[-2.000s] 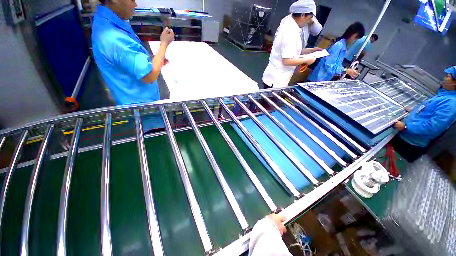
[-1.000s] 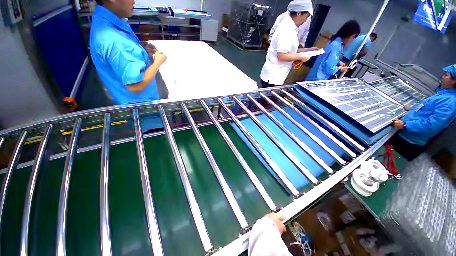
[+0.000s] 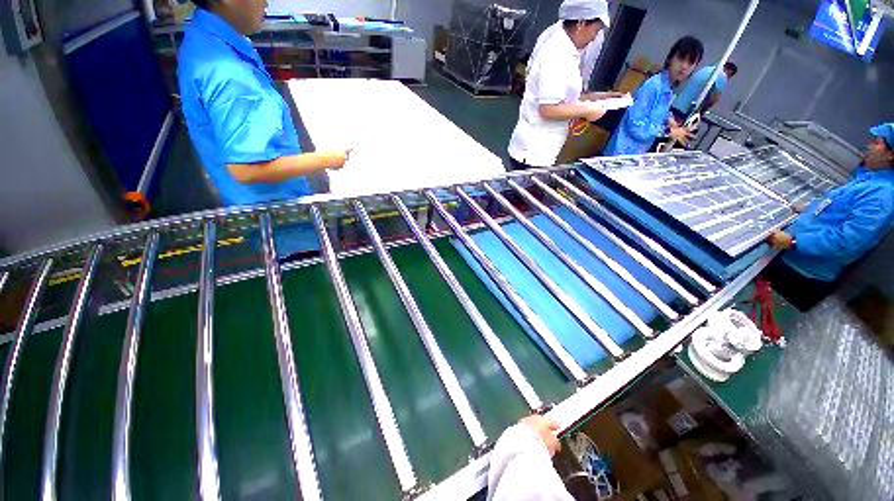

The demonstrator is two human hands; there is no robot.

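The roller conveyor [image 3: 377, 362], with shiny steel bars between pale rails, crosses the view from the left to the upper right. My hand [image 3: 544, 432] in a white sleeve, which looks like my right, is at the bottom, right of centre. It rests on the near rail with its fingers curled over the edge; the palm and some fingers are hidden. My left hand is out of the picture. A blue board [image 3: 559, 279] shows between the rollers. Silver ribbed metal panels [image 3: 691, 201] lie on blue sheets at the far right end.
A person in blue [image 3: 235, 108] stands across the conveyor beside a white-topped table [image 3: 402, 132]. Others in white or blue stand farther back; one at right touches the panels. White rolls [image 3: 723, 345] sit on a green table [image 3: 750, 393], beside stacked translucent items [image 3: 833, 411]. Boxes lie below.
The person across the conveyor has lowered a forearm and now extends it over the white table. A blue-clad person behind has raised their head. My hand stays on the rail.
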